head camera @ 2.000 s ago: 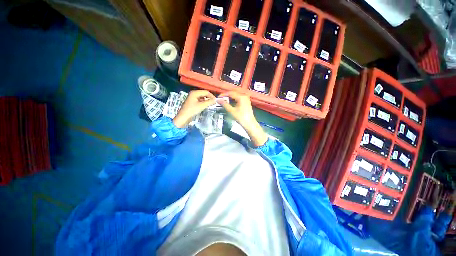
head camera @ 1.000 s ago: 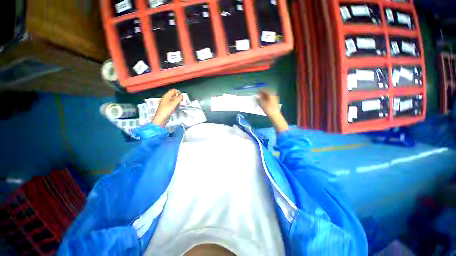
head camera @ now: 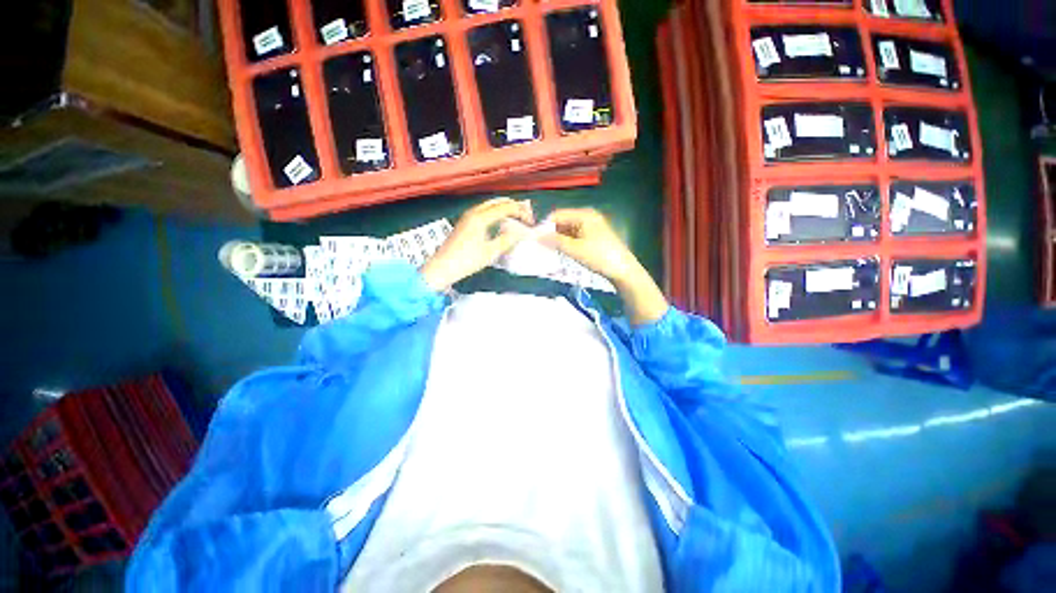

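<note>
My left hand (head camera: 477,239) and my right hand (head camera: 596,246) meet in front of me, fingertips pinching a small white piece, perhaps a label, between them. A white strip (head camera: 544,262) shows just below the fingers; whether it is held or lies on the bench I cannot tell. The printed label sheets (head camera: 347,264) lie left of my left hand, joined by a label roll (head camera: 269,258) at their left end. Ahead stands the orange-red tray (head camera: 452,154) of black units (head camera: 429,99), each with a small white label near an end.
A tall stack of red trays (head camera: 695,174) stands at the right, its top tray (head camera: 750,214) holding black units with longer white labels. Another tray stack (head camera: 139,452) is at lower left. A pale roll (head camera: 241,176) sits by the wooden cabinet (head camera: 151,70). The bench (head camera: 639,209) is dark green.
A second ago my hands were apart, left over the label sheets, right at a white strip; now they have come together. The tray ahead has shifted slightly left in view.
</note>
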